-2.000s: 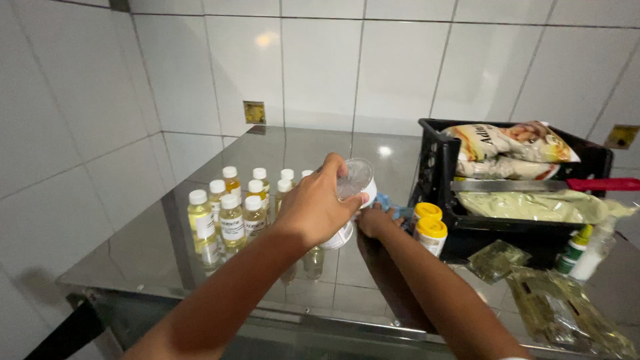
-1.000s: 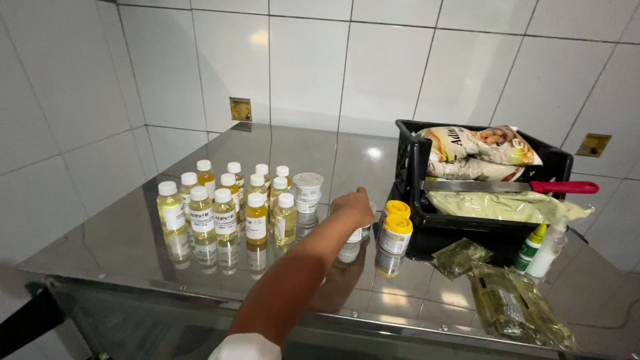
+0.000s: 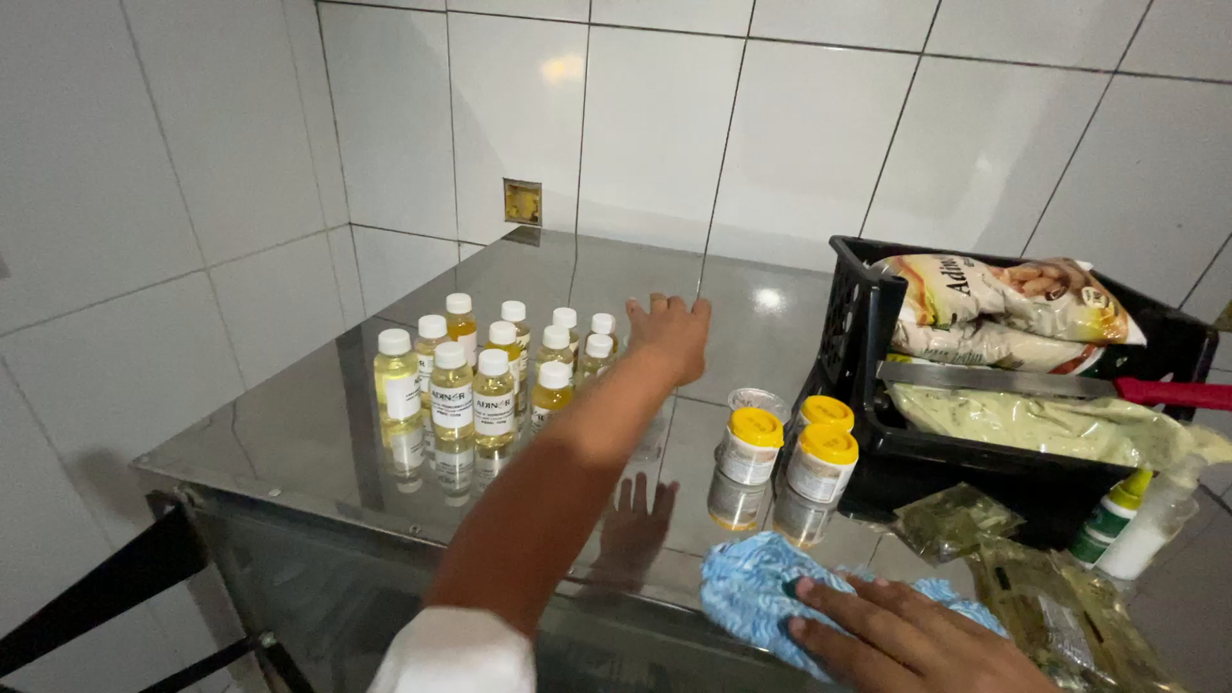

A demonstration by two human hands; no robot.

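Observation:
My left hand (image 3: 671,337) reaches over the steel table (image 3: 318,423), just right of the small bottles (image 3: 452,399) with white caps and yellow liquid. Its fingers are spread; whether it touches something beneath is hidden. Under my right hand (image 3: 895,626) lies a crumpled blue and white cloth (image 3: 765,592) at the table's front edge, the fingers resting on it. Between the hands stand several small tubs with yellow lids (image 3: 756,428), with a clear plastic cup (image 3: 760,402) right behind them.
On the right a black plastic crate (image 3: 962,457) holds printed bags (image 3: 1011,308), a pale green bag (image 3: 1039,421) and a knife with a red handle (image 3: 1169,393). Flat packets (image 3: 1049,606), a green bottle (image 3: 1107,520) and a white bottle (image 3: 1150,525) lie or stand before it. Tiled walls border the table.
My right hand, out of view one second ago, now rests on the blue cloth. My left hand has moved from near the yellow-lidded tubs toward the bottles. An additional yellow-lidded tub is visible.

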